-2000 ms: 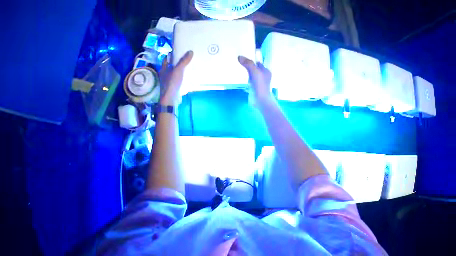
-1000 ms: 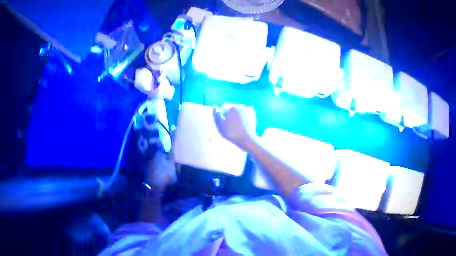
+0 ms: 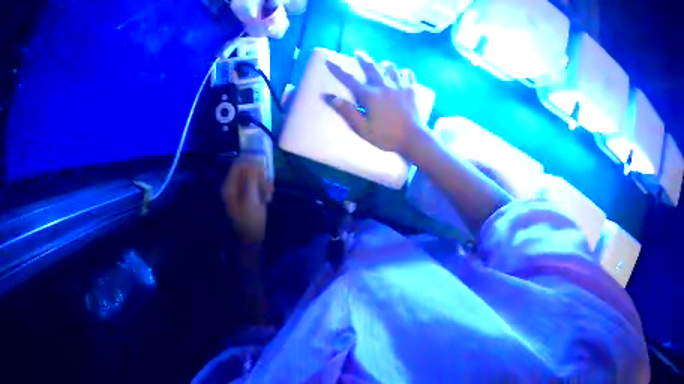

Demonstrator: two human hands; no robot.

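Observation:
A white box-shaped unit (image 3: 315, 127) lies nearest in front of me at the left end of the near row. My right hand (image 3: 379, 109) rests on its top with the fingers spread and does not grip it. My left hand (image 3: 246, 193) is blurred, low at the near end of a power strip (image 3: 255, 90). Its fingers look curled, and whether it holds anything cannot be told. Black plugs with dark cables sit in the strip, and the cables run towards the unit.
Several white units (image 3: 517, 37) stand in the far row on the green mat (image 3: 480, 105). More units (image 3: 487, 150) continue the near row to the right. A white cable (image 3: 187, 124) hangs left of the strip. Crinkled clear plastic (image 3: 120, 285) lies at the lower left.
My view has turned down and left. My hands have left the far unit at the left end; the right now lies open on the near unit, and the left is by the power strip.

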